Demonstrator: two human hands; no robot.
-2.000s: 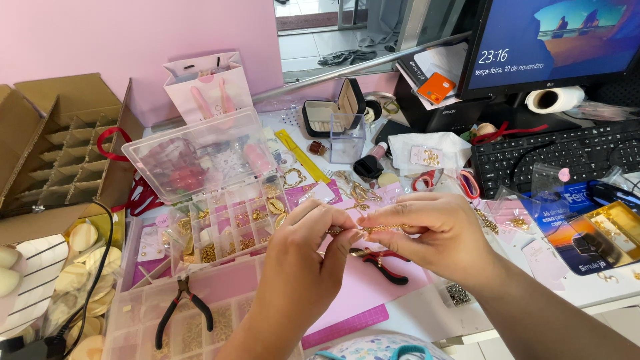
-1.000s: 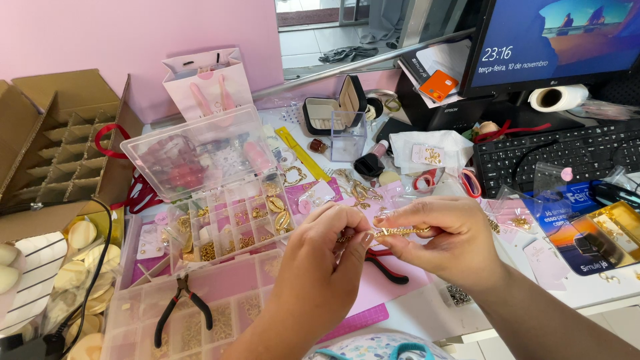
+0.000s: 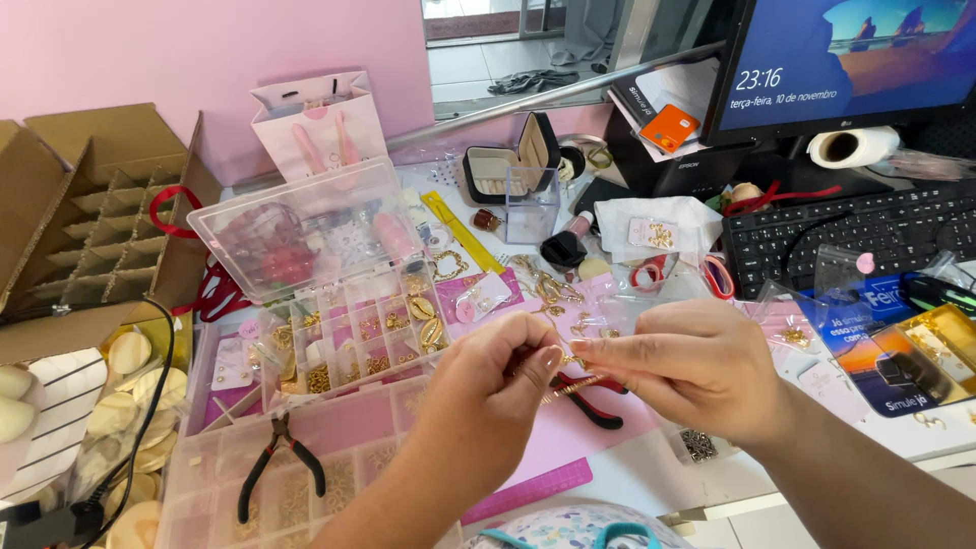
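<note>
My left hand [image 3: 499,389] and my right hand [image 3: 686,366] meet near the middle of the view, fingertips close together, with a thin gold-coloured chain [image 3: 573,387] held between them. Part of the chain hangs just below the fingers; the rest is hidden by them. Red-and-black pliers [image 3: 598,412] lie on the pink mat right behind and under my hands. Another pair of black-handled pliers [image 3: 280,457] rests on a clear compartment box [image 3: 358,435] left of my left forearm. Beyond it, an open bead organizer [image 3: 335,335] holds gold-coloured beads, rings and shell charms.
A divided cardboard box [image 3: 114,229] stands at the left. Behind are a paper gift bag [image 3: 320,130], an open jewelry case [image 3: 496,171] and a clear plastic cup [image 3: 531,210]. A keyboard [image 3: 854,236] and monitor [image 3: 846,69] occupy the right; a pink ruler [image 3: 534,488] lies in front.
The gold chain, which stuck out to the right above my right fingers a second ago, now shows below the fingertips. Both hands stay close together.
</note>
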